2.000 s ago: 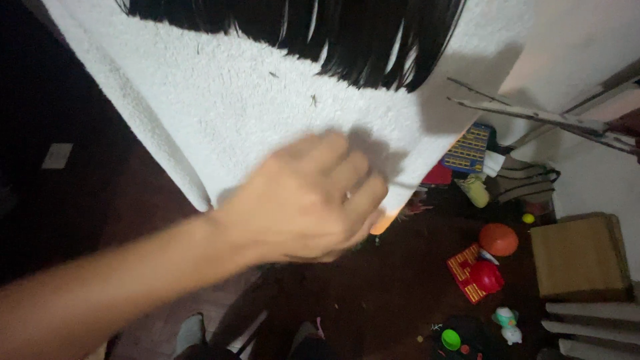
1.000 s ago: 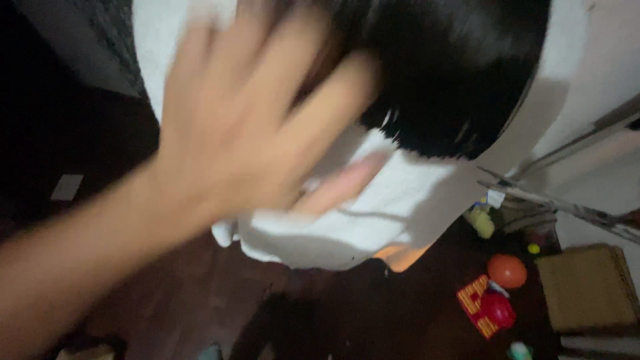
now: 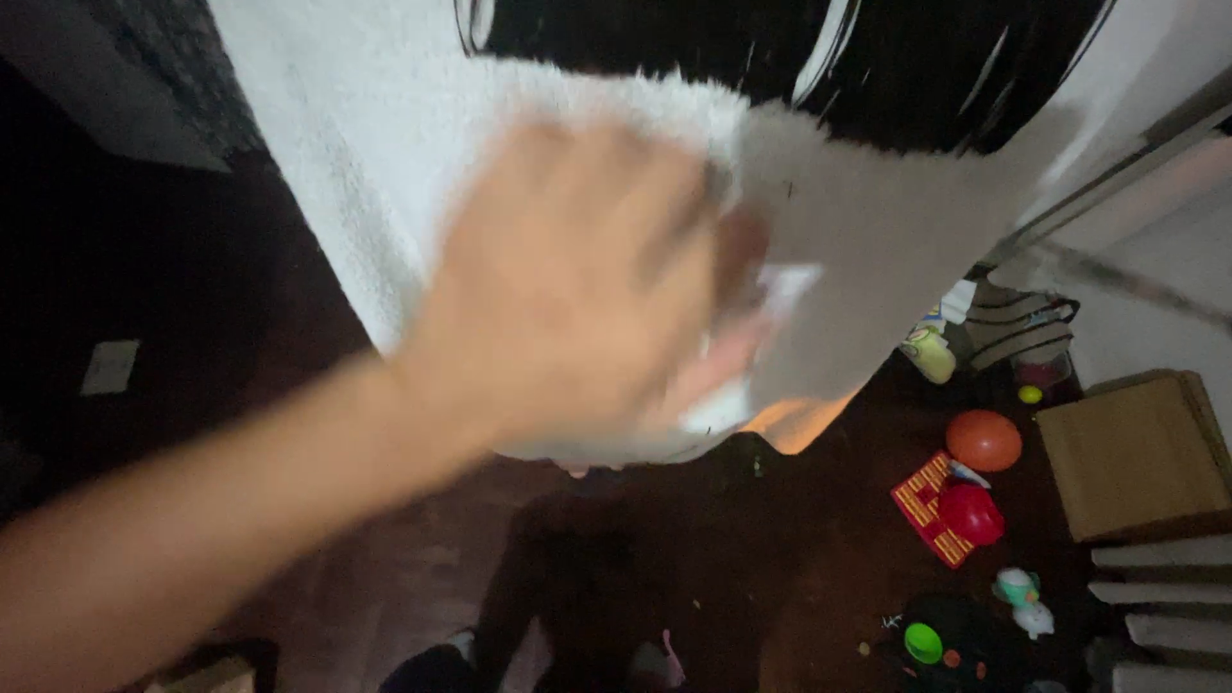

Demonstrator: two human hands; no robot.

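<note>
Dark straight hair point(image 3: 924, 67) with an uneven lower edge hangs over a white towel-like cloth point(image 3: 327, 154) at the top. My left hand point(image 3: 587, 279) is over the cloth just below the hair, back toward the camera, fingers curled and blurred. Its thumb side lies over the cloth's lower part; whether it grips anything cannot be told. A long thin dark blade-like tool point(image 3: 1088, 183), blurred, reaches in from the right edge. My right hand is not clearly visible. Short hair bits lie on the cloth.
A cardboard box point(image 3: 1136, 462), an orange balloon point(image 3: 983, 441), a red round object point(image 3: 972, 513) on a patterned red board point(image 3: 934, 500), a toy point(image 3: 1025, 602) and a green cup point(image 3: 923, 643) are on the dark floor at right. A striped bag point(image 3: 1020, 327) stands near the wall.
My left hand has gone from spread fingers over the hair to curled fingers over the cloth below it. More of the hair's lower edge shows than one second ago.
</note>
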